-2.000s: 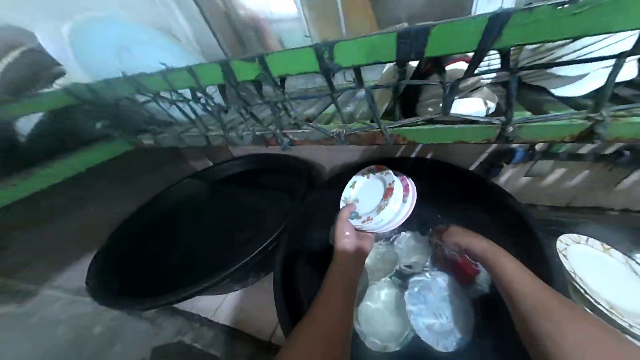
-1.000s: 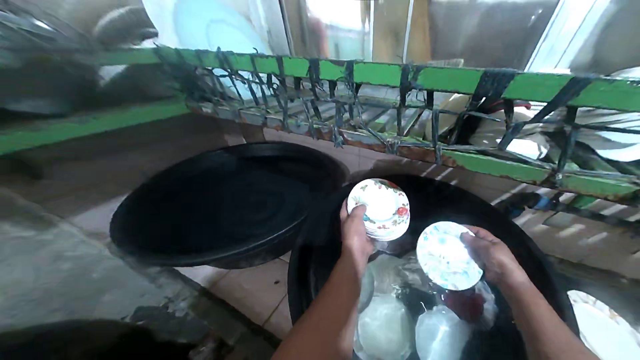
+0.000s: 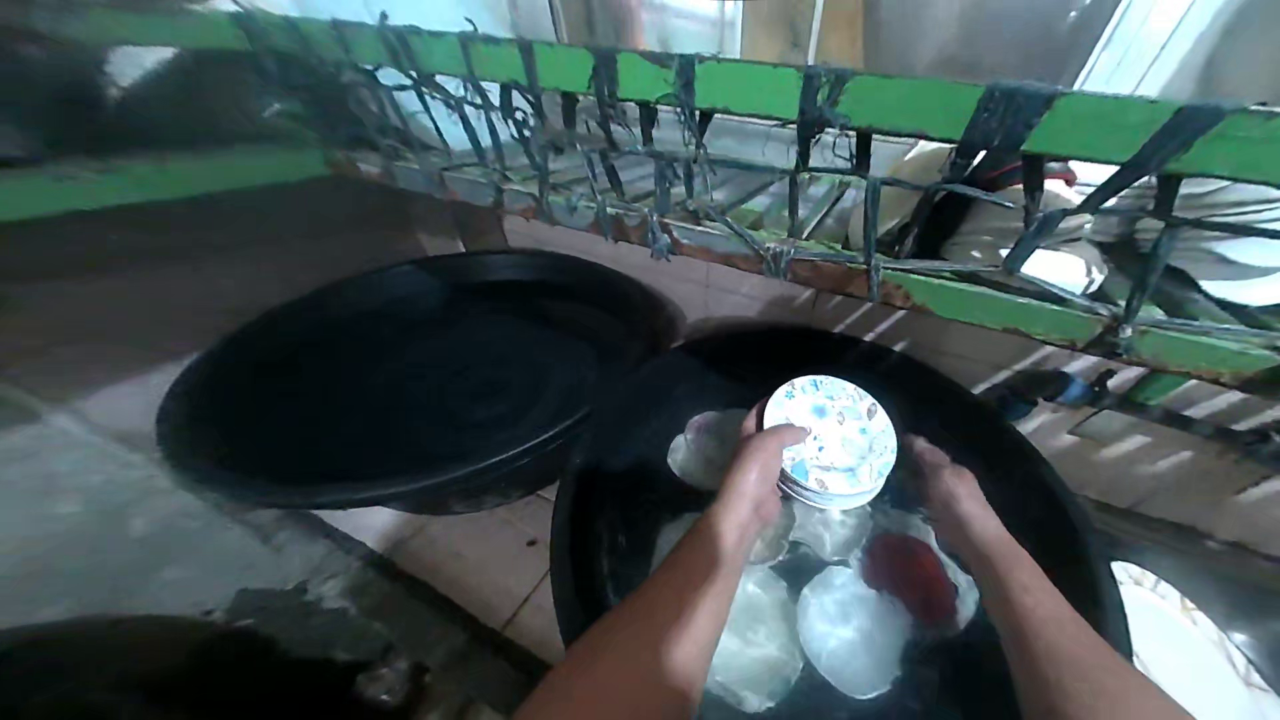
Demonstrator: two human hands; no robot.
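Note:
My left hand (image 3: pixel 760 470) grips a stack of small plates (image 3: pixel 830 435) by its left edge, thumb over the rim; the top plate has a blue floral pattern. Just right of the stack, my right hand (image 3: pixel 945 485) is apart from it and holds nothing that I can see. Both hands are over a round black tub (image 3: pixel 1065 510) of water. In the water lie several pale dishes (image 3: pixel 855 630) and a red thing (image 3: pixel 910 580), whose kind I cannot tell.
A second black tub (image 3: pixel 400 380) stands to the left. Behind runs a green rack (image 3: pixel 920 105) with black strapping and dishes inside. At the lower right are white plates with patterned rims (image 3: pixel 1180 640). Tiled floor (image 3: pixel 480 570) shows between tub and kerb.
The blue-patterned plate was in my right hand one second ago; now it tops the stack in my left hand, and my right hand has let go. The view has shifted somewhat.

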